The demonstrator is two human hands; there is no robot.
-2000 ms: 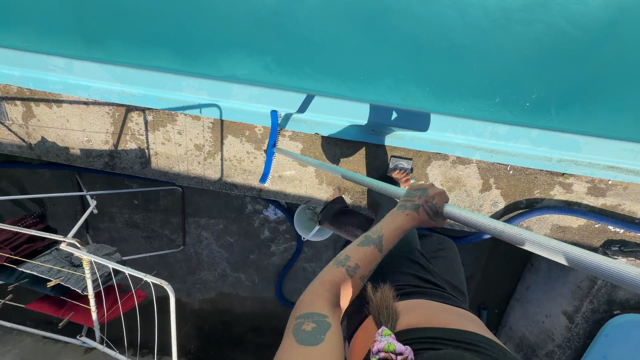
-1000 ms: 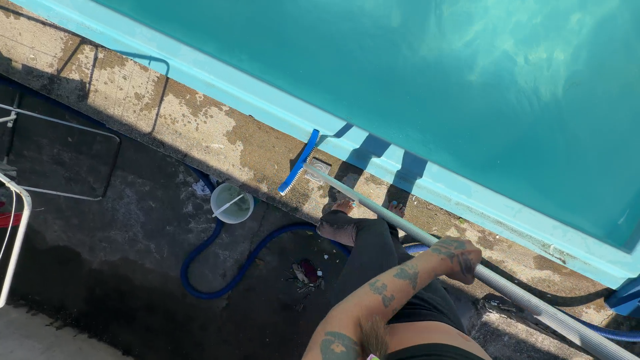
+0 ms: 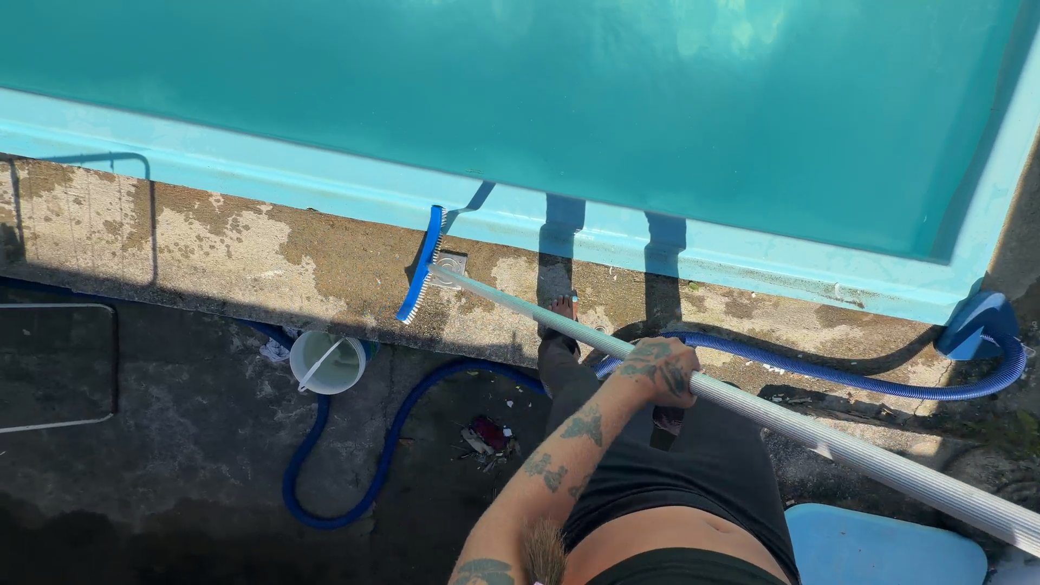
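My left hand, on a tattooed forearm, is closed around a long ribbed metal pole. The pole runs from the right edge of the view up and leftward to a curved blue pool brush with white bristles. The brush head is over the concrete ledge beside the pool, close to a small square drain cover; whether it touches the concrete I cannot tell. My right hand is not in view. One bare foot shows on the ledge, beyond the pole.
Turquoise pool water lies behind a light blue rim. A blue hose winds past a white bucket to a blue fitting at the pool corner. Debris, a metal frame and a light blue panel are nearby.
The view has shifted and turned, bringing the pool corner fitting into sight. Both feet showed on the ledge a second ago; one shows there now. My left hand has stayed on the pole.
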